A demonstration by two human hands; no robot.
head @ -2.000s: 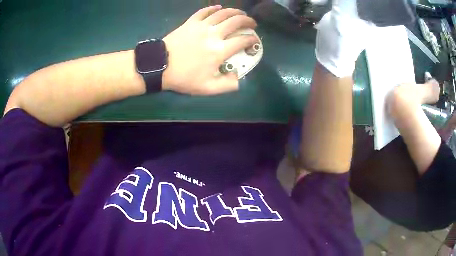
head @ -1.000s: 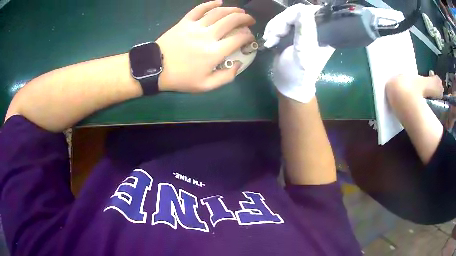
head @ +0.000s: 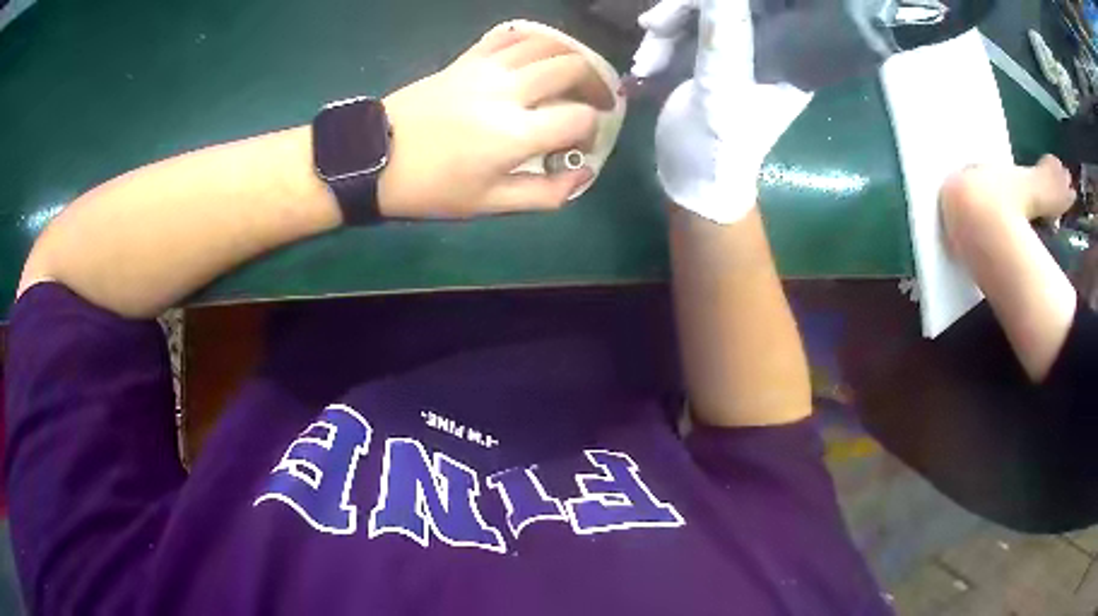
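Observation:
The off-white oval housing (head: 609, 125) lies on the dark green bench, partly under my bare left hand (head: 512, 126). My left fingers spread over it and press or hold it. One round metal post (head: 566, 160) shows between my thumb and fingers; my hand covers much of the rest. My right hand (head: 720, 126), in a white glove, holds the dark grey electric screwdriver (head: 819, 42) at the top of the picture. The screwdriver is blurred and partly cut off by the top edge. Its nose points left toward the housing's right edge; whether the bit touches cannot be told.
The green bench (head: 181, 84) has its near edge just in front of my body. On the right, a neighbouring person's bare forearm (head: 1011, 265) rests over a long white board (head: 951, 157). Small cream parts (head: 1050, 66) and dark items lie at the far right.
The gloved hand came left with the screwdriver, then stayed near the housing while the driver rose slightly in view. The housing has turned under my left hand, and only one post shows now.

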